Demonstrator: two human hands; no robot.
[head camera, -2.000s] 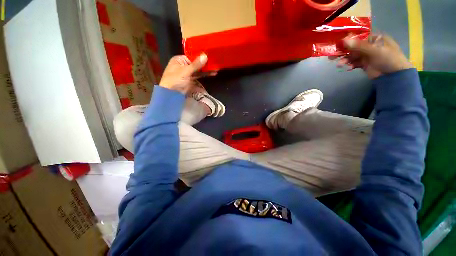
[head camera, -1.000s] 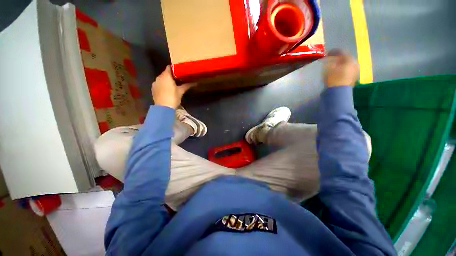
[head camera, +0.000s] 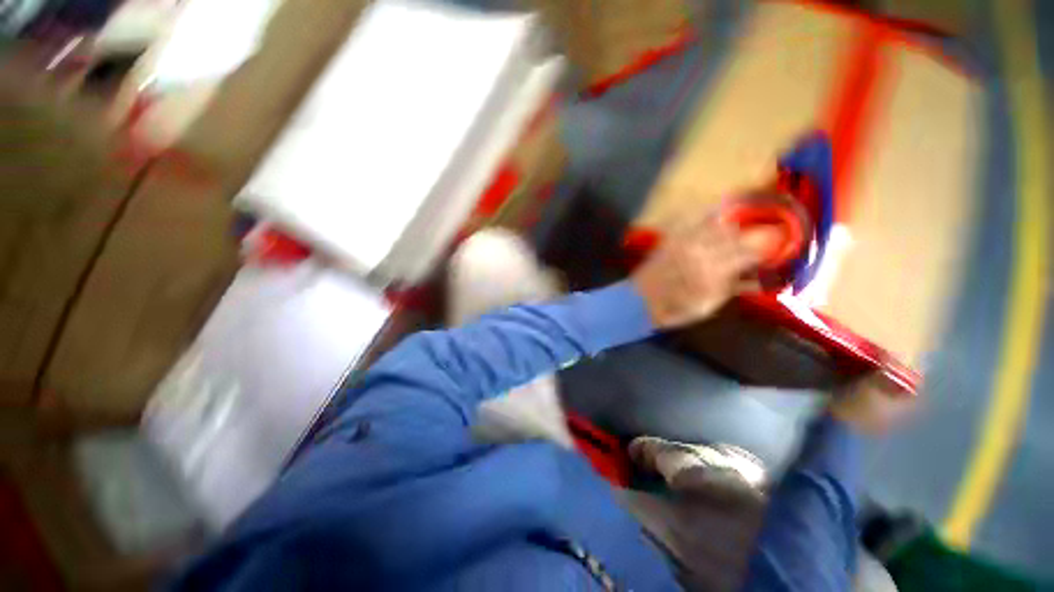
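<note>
The view is blurred. A brown carton (head camera: 907, 174) with red tape along its middle seam and near edge lies in front of me. A red and blue tape dispenser (head camera: 777, 237) with a red roll is on its near side. My left hand (head camera: 699, 272) has its fingers on the left side of the dispenser. My right hand (head camera: 873, 405) is at the carton's near right corner, blurred and partly hidden, so its grip is unclear.
White sheets (head camera: 393, 127) lie in a stack at the left, with a paler sheet (head camera: 272, 359) below. Brown cartons (head camera: 139, 266) stand farther left. A red case (head camera: 599, 449) is by my shoes. A green crate (head camera: 948, 567) edges in at lower right, near a yellow floor line (head camera: 1003, 405).
The view has swung left, showing more cartons and sheets. My left hand has gone from the carton's left corner to the tape dispenser. My right hand stays near the right corner.
</note>
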